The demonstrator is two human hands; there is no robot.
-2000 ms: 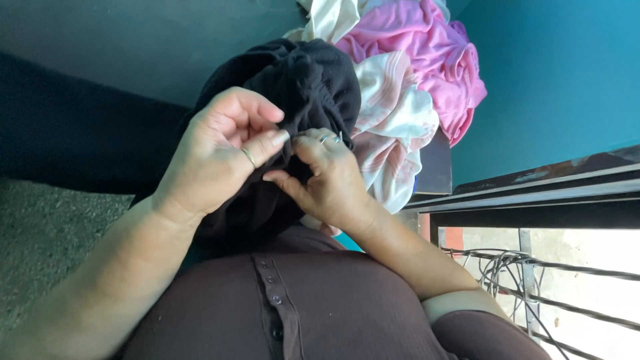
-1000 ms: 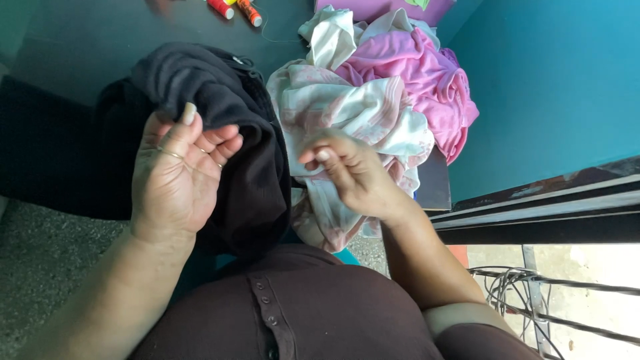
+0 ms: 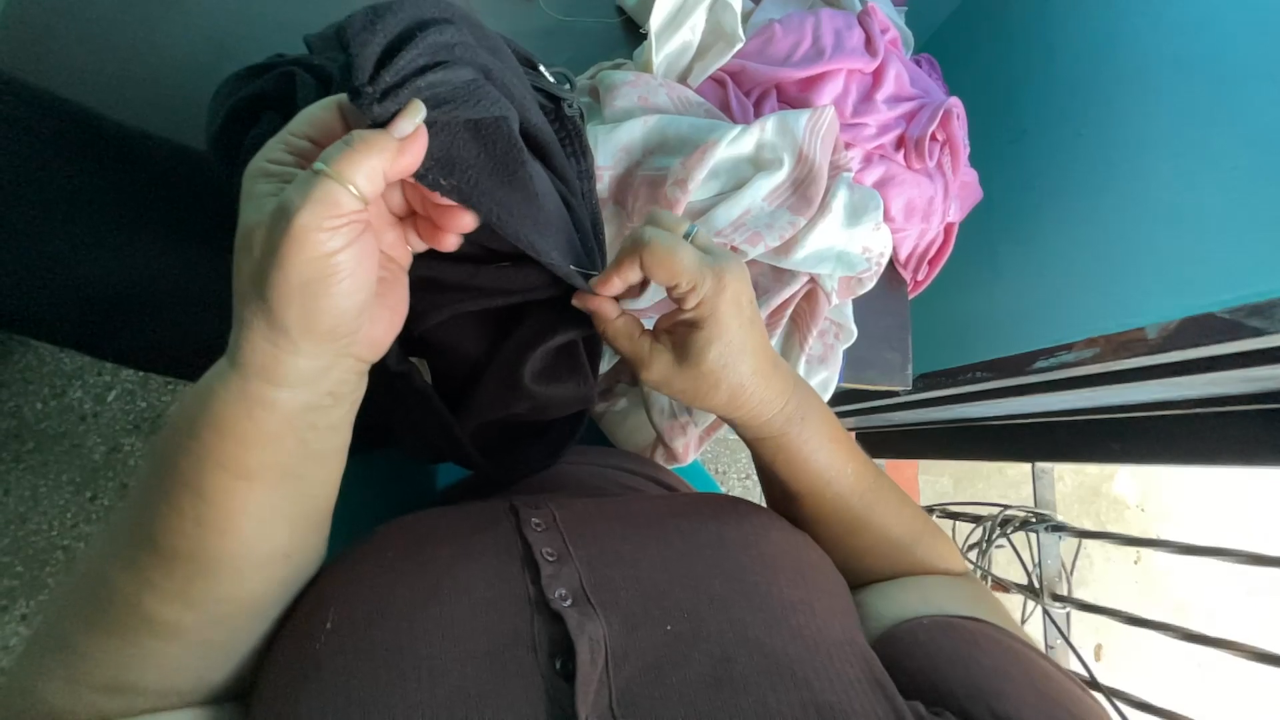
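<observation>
A black cloth garment (image 3: 480, 150) with a zipper (image 3: 560, 90) along one edge lies bunched over my lap and the table edge. My left hand (image 3: 330, 220) grips its upper fold between thumb and fingers. Lower down, my right hand (image 3: 680, 300) pinches a corner of the garment near the zipper's end. A thin, light, needle-like sliver (image 3: 584, 270) shows at those fingertips; whether it is a needle cannot be told for sure. Rings are on both hands.
Behind my right hand lies a white and pink patterned cloth (image 3: 720, 170), with a pink cloth (image 3: 850, 110) beyond it on the dark table (image 3: 880, 340). A teal wall (image 3: 1110, 160) stands at the right, above a metal-barred opening with coiled cables (image 3: 1010, 550).
A second ago my hands were apart, the right one off the black garment. Now the right pinches its corner and the left holds its fold. The thread spools seen at the top are out of view.
</observation>
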